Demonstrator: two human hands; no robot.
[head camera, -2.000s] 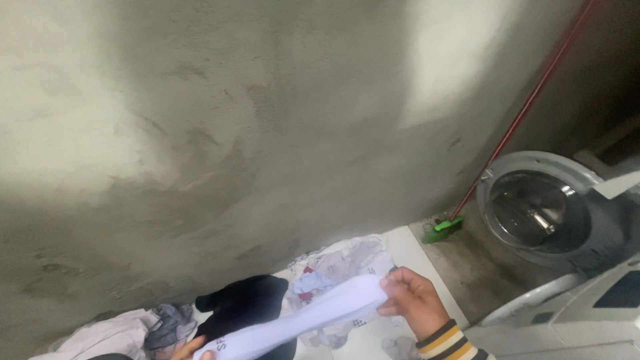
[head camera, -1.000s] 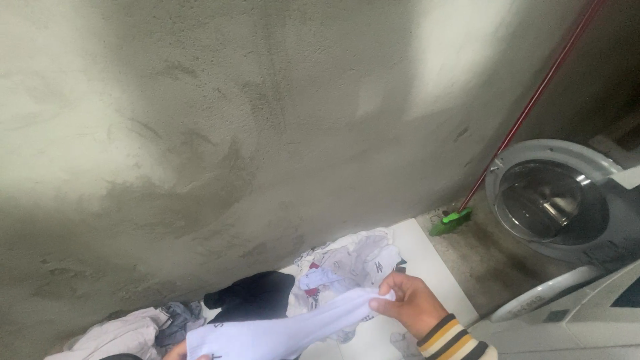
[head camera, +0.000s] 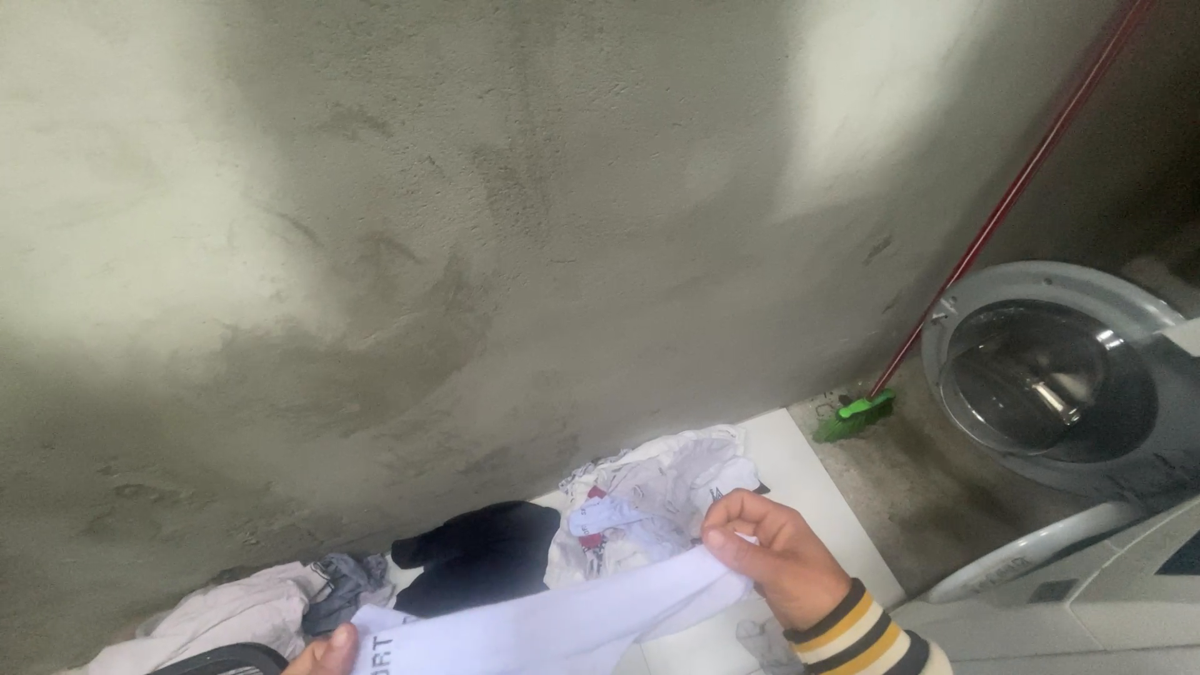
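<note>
A white sock (head camera: 553, 623) with dark lettering is stretched sideways at the bottom of the view. My right hand (head camera: 773, 553), in a striped cuff, pinches one end between thumb and fingers. At the lower left, my left hand (head camera: 323, 654) grips the lettered end; only its fingertips show. Behind the sock lie a black garment (head camera: 487, 553) and a heap of light clothes (head camera: 666, 478) with a pale blue piece on it. Further left are a pinkish-white garment (head camera: 234, 609) and a crumpled grey one (head camera: 352, 591).
A rough plastered wall (head camera: 562, 234) rises behind the clothes, which lie on a white surface (head camera: 797, 469). On the right, a green broom (head camera: 858, 414) with a red handle leans near a washing machine's open round door (head camera: 1050, 375). A dark curved rim (head camera: 225, 659) shows at the lower left.
The sock was stretched long and narrow between my hands two seconds ago; it now spreads wider at my left hand's end. My right hand still holds the other end.
</note>
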